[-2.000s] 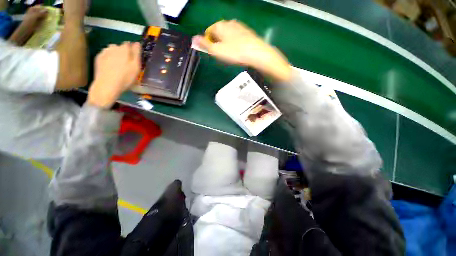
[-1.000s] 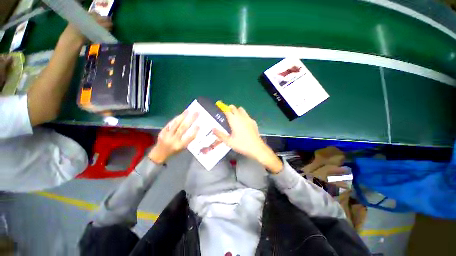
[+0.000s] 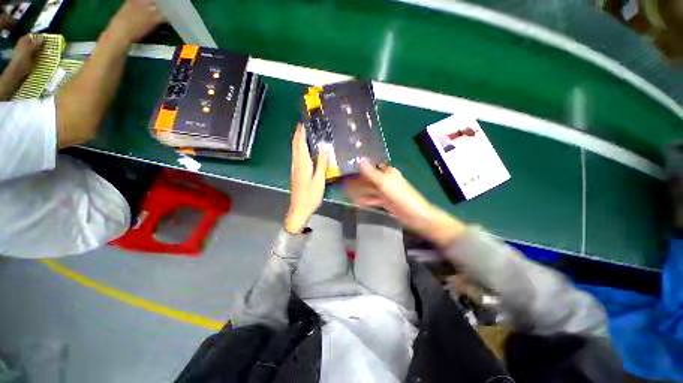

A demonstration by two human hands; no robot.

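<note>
A black box or sleeve with an orange band and small icons (image 3: 348,123) is in my hands over the ledge, its black face up. My left hand (image 3: 305,179) holds its lower left edge. My right hand (image 3: 386,191) is blurred at its lower right corner, with the fingers partly hidden. A stack of black-and-orange sleeves (image 3: 201,97) stands to the left on the ledge. A white-faced retail box (image 3: 468,157) with a small reddish-brown picture and black side lies to the right.
A white rail (image 3: 487,108) separates the work ledge (image 3: 550,187) from the green belt (image 3: 479,52). A neighbour's arm (image 3: 90,82) reaches in at left, near a yellow patterned sheet (image 3: 46,66). A red stool (image 3: 176,213) stands below. Blue cloth (image 3: 636,322) is at lower right.
The white-faced box from my hands one second ago no longer shows its white face there; a black-and-orange face shows instead. My hands have moved up over the ledge. The neighbour's hand has shifted.
</note>
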